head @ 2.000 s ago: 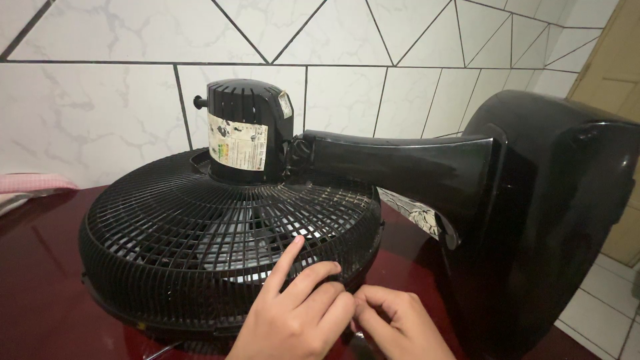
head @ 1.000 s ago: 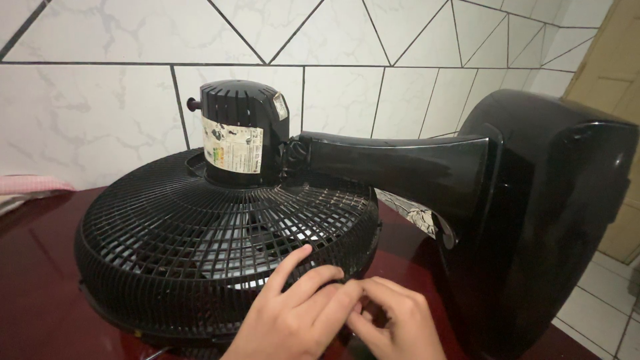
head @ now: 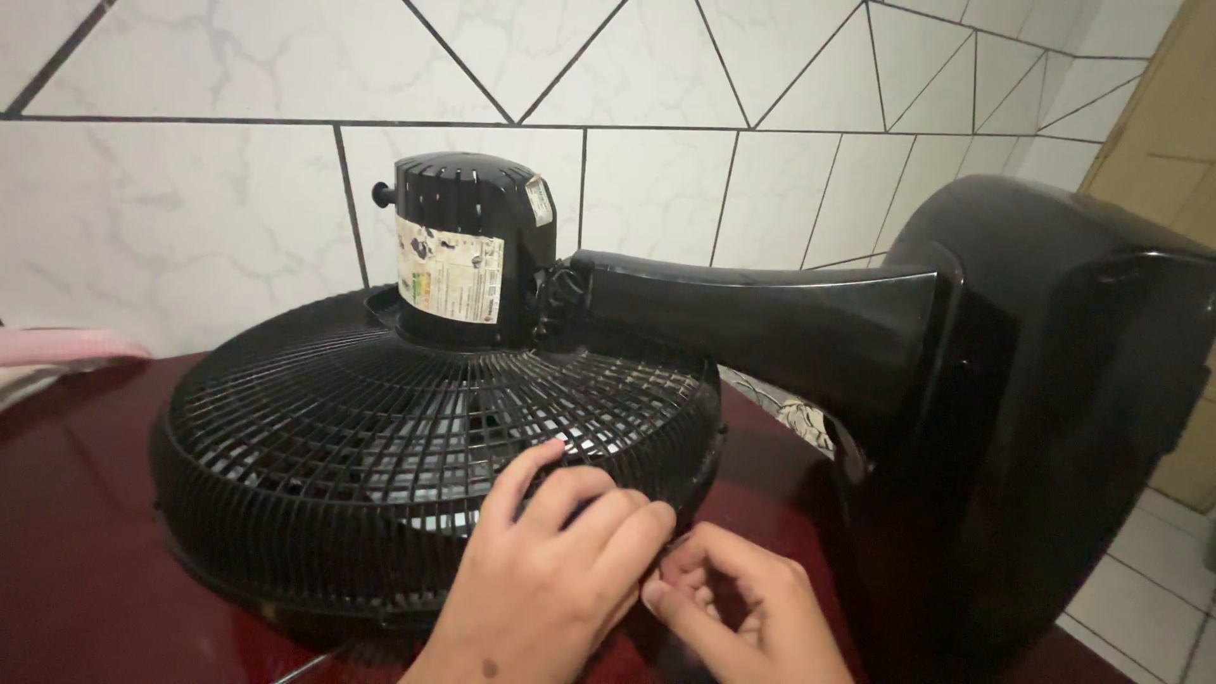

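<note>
A black plastic electric fan lies face down, its round grille [head: 323,446] on a dark red table and its motor housing [head: 465,256] pointing up, with a worn label on it. The neck [head: 760,313] runs right to the upended base [head: 1054,380]. My left hand [head: 560,560] rests on the grille's near right side, index finger extended over the bars. Beside it, my right hand [head: 741,598] has thumb and index finger bent together at the grille's rim, touching or nearly touching my left fingers. Whether either hand pinches something small there is hidden.
A white marbled tile wall [head: 655,190] with dark joints stands close behind the fan. Pink and white cloth [head: 66,351] lies at the far left of the table [head: 66,475]. Behind the neck is a patterned light item [head: 803,418]. Floor tiles [head: 1130,579] show at the lower right.
Both hands stay at the grille's near right rim. My right fingers have shifted slightly, and a gap shows between its thumb and index finger. The fan has not plainly moved.
</note>
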